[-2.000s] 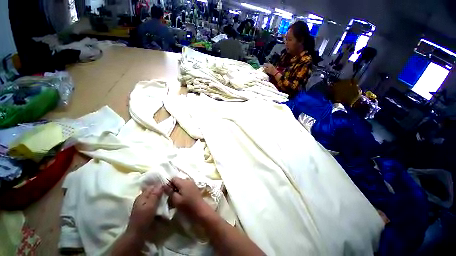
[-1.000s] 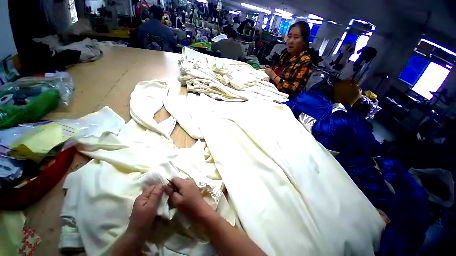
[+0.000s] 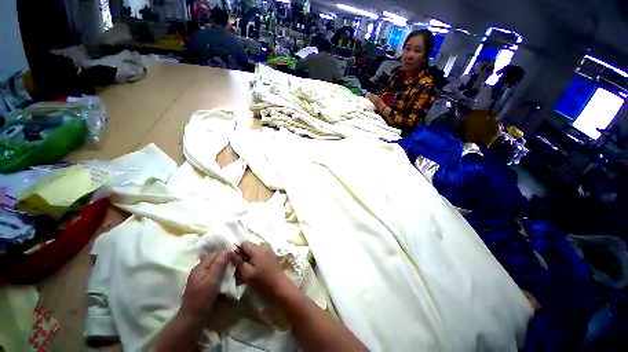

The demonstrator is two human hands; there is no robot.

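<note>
A cream garment lies bunched on the table in front of me, with a folded hem or cuff at its lower left. My left hand grips a gathered part of it. My right hand is closed close beside my left, at the same gathered part. A small dark tip, which looks like thread snips, shows at its fingers; the rest is hidden in the hand. Looped cream strips lie beyond the garment.
Large smooth cream layers lie to the right, with a folded cream stack behind. A red tray with papers and a green basket in clear plastic are left. Blue material is heaped right. A person is across the table.
The view has shifted slightly. The person across the table has raised their head since the earliest frame. My hands hold nearly the same place on the garment.
</note>
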